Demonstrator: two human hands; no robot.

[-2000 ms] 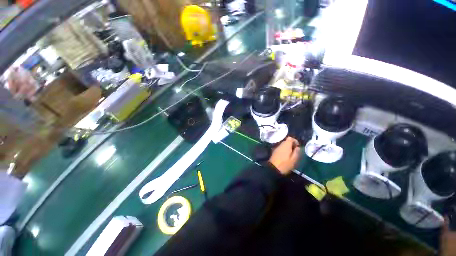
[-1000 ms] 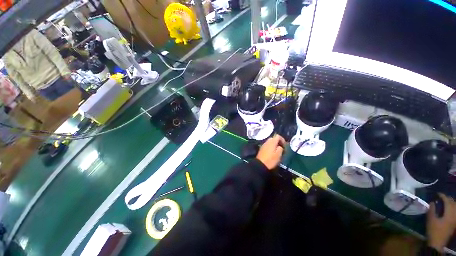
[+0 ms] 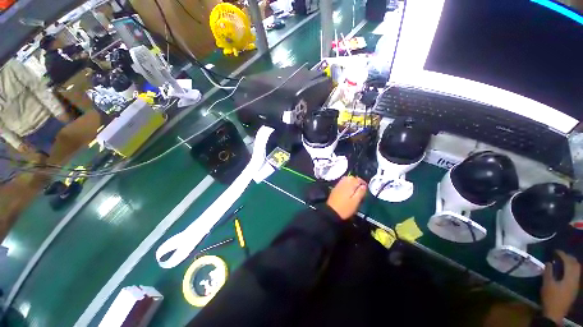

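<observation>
Four white security cameras with black ball heads stand in a row along the bench: the first (image 3: 321,144), the second (image 3: 397,156), then two more (image 3: 473,191) at the right. My left hand (image 3: 347,197) rests at the bench edge between the first two cameras, fingers curled; whether it holds something is hidden. My right hand (image 3: 560,287) is at the right edge on a small black mouse (image 3: 557,266), partly cut off by the picture's rim.
Yellow sticky notes (image 3: 408,230) lie at the bench edge. A keyboard (image 3: 473,121) lies below the monitor (image 3: 505,51). At left are a white strip (image 3: 217,214), tape roll (image 3: 186,281), yellow-black tool (image 3: 240,232) and white box (image 3: 131,306). A person (image 3: 29,102) is at far left.
The view has swung left and steadied since the oldest frame, bringing my right hand on the mouse further into view. My left hand stays near the same cameras. The far person shows further left.
</observation>
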